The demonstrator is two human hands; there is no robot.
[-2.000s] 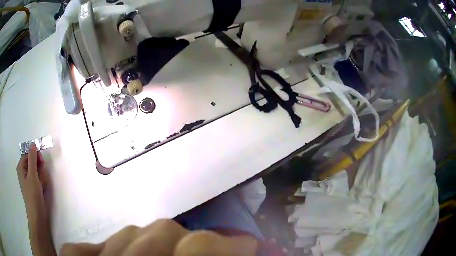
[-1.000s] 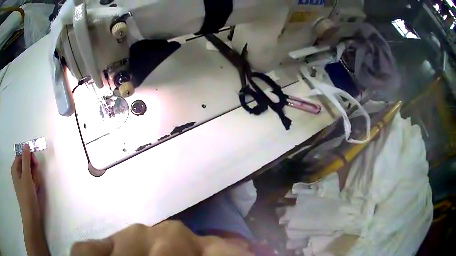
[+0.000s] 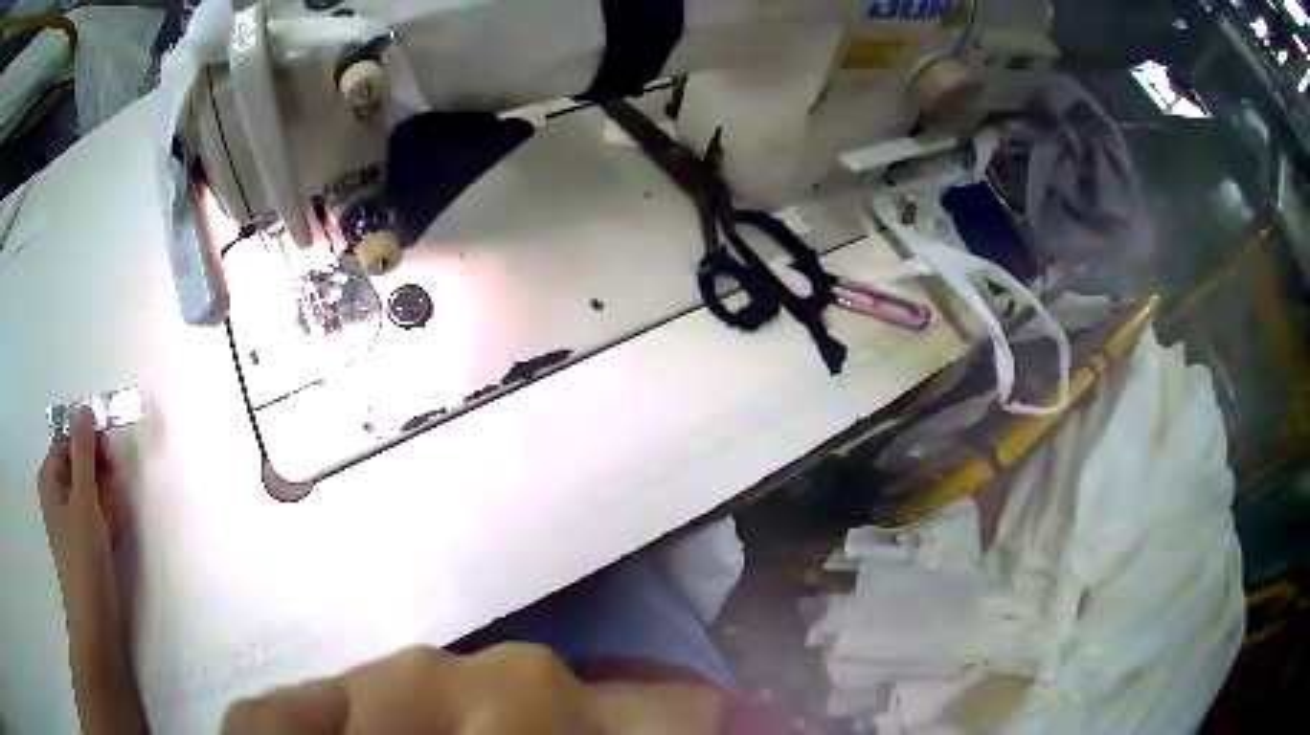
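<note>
A small silvery printed label [image 3: 95, 412] lies flat at the left of the white machine table [image 3: 575, 474]. My left hand [image 3: 79, 481] holds it with the fingertips, index finger on top, at the left edge of the view. My right hand [image 3: 474, 696] is large, close to the camera and cut off by the bottom edge; only the back of the bent fingers or knuckles shows. Its fingertips are hidden, so I cannot tell whether it holds anything. The sewing machine [image 3: 489, 43] stands behind, with its needle area [image 3: 328, 295] lit.
Black-handled shears [image 3: 740, 259] lie on the machine bed beside a slim pink tool [image 3: 879, 305]. A looped white strip [image 3: 1006, 316], a dark blue block [image 3: 988, 227] and grey-mauve cloth [image 3: 1078, 158] are at the right end. White garment pieces [image 3: 1121, 546] hang by a yellow tube [image 3: 1006, 457].
The view shifts slightly left and back between frames. The left hand stays on the label. The right hand's knuckles sit a little farther right and lower than two seconds ago.
</note>
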